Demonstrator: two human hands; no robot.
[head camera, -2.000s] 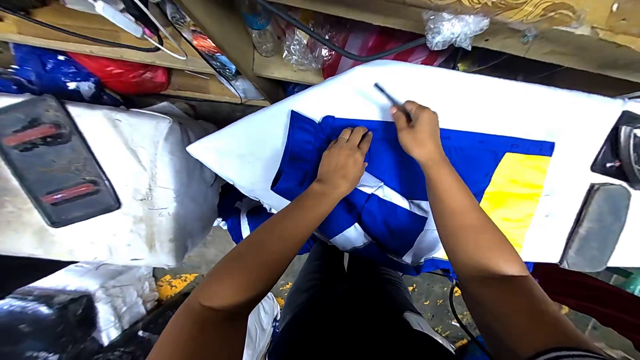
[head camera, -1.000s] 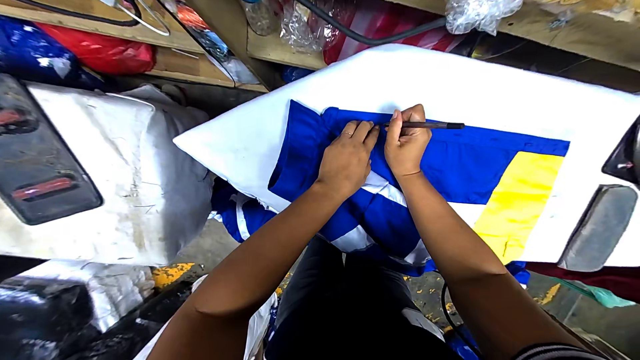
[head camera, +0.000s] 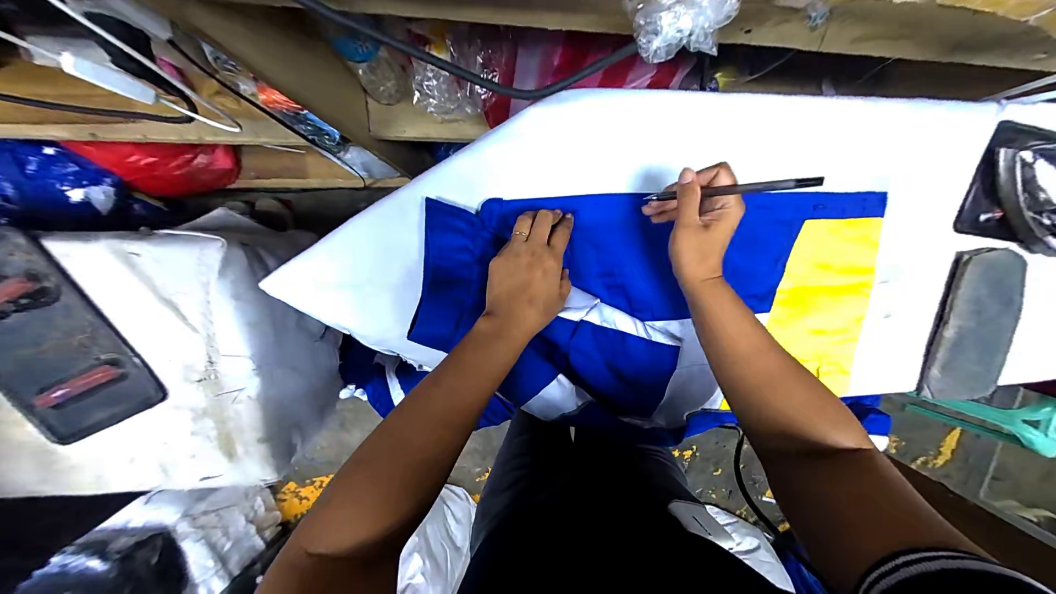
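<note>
A blue garment (head camera: 619, 264) with white and yellow panels lies on a padded white ironing board (head camera: 627, 140), its lower folds hanging over the near edge. My left hand (head camera: 532, 268) presses flat on the blue cloth near the collar-like band at its left end, with a ring on one finger. In my right hand (head camera: 701, 219) is a slim dark pen or pencil (head camera: 775, 186), its tip at the garment's upper edge and its other end pointing right. The yellow panel (head camera: 829, 305) lies to the right of my right forearm.
At the board's right end are an iron (head camera: 1027, 190), partly out of frame, and a grey oblong pad (head camera: 973, 326). A second white-covered surface (head camera: 198, 330) with a dark plate (head camera: 74, 346) stands at left. Wooden shelves (head camera: 313, 58) hold plastic bags and cables beyond the board.
My right hand has moved right along the garment's upper edge, away from my left hand, with the pen or pencil still in it. My left hand stays on the blue cloth.
</note>
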